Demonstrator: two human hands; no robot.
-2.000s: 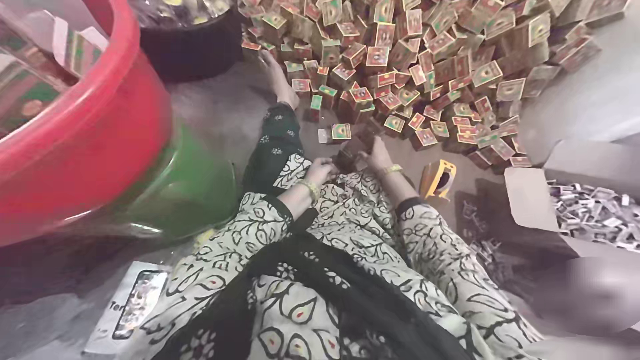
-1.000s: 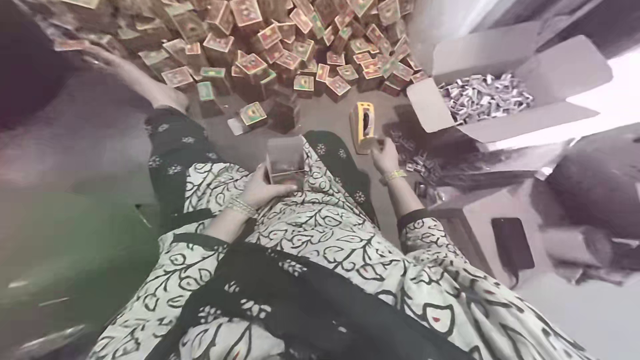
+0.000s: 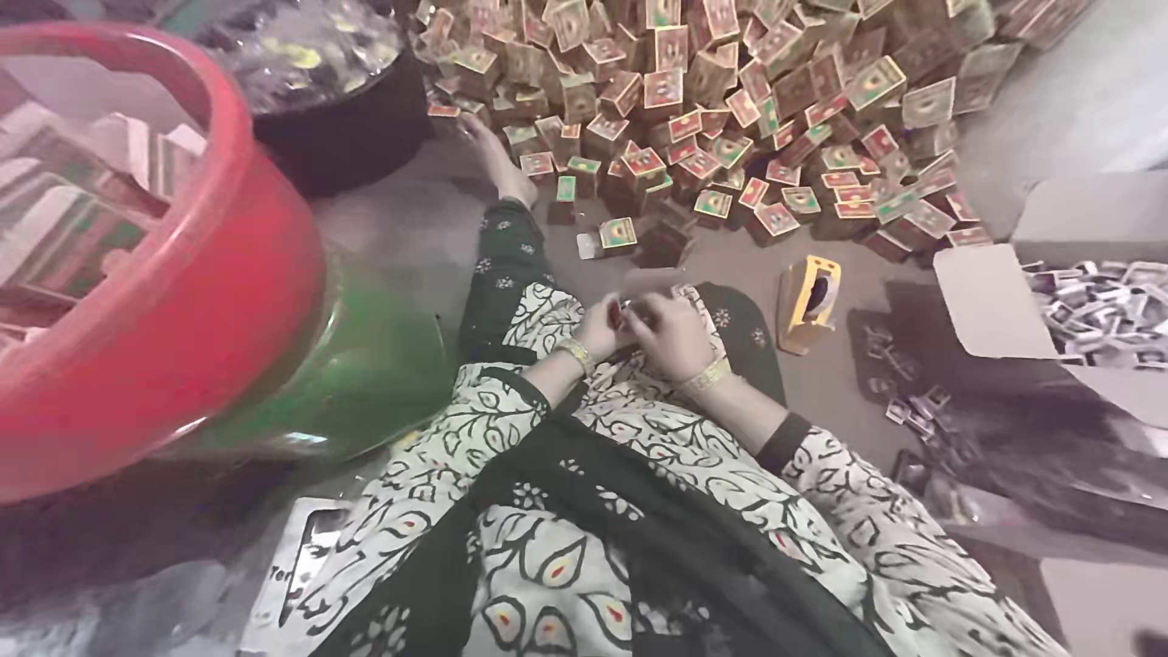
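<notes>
Over my lap, my left hand [image 3: 598, 330] and my right hand [image 3: 673, 336] meet with bent fingers. A small box [image 3: 653, 276] shows only its blurred upper edge behind them; my left hand appears to hold it. Something small and reddish shows between the fingertips, too hidden to name. To the right of my knee a yellow carton [image 3: 810, 306] with a dark oval opening stands on the floor. Many small printed boxes [image 3: 663, 88] lie heaped beyond my legs, and one printed box [image 3: 618, 232] lies nearer, beside a small pale piece.
On the left, a red plastic tub [image 3: 274, 265] holds printed cartons, beside a green tub [image 3: 374, 365] and a black container [image 3: 347, 141] of shiny packets. An open cardboard box [image 3: 990, 306] of small pale pieces stands right. Similar loose pieces [image 3: 917, 411] lie on the floor.
My right hand has left the yellow carton's side and come to my left hand over my lap. The view has swung back left, showing the red tub again.
</notes>
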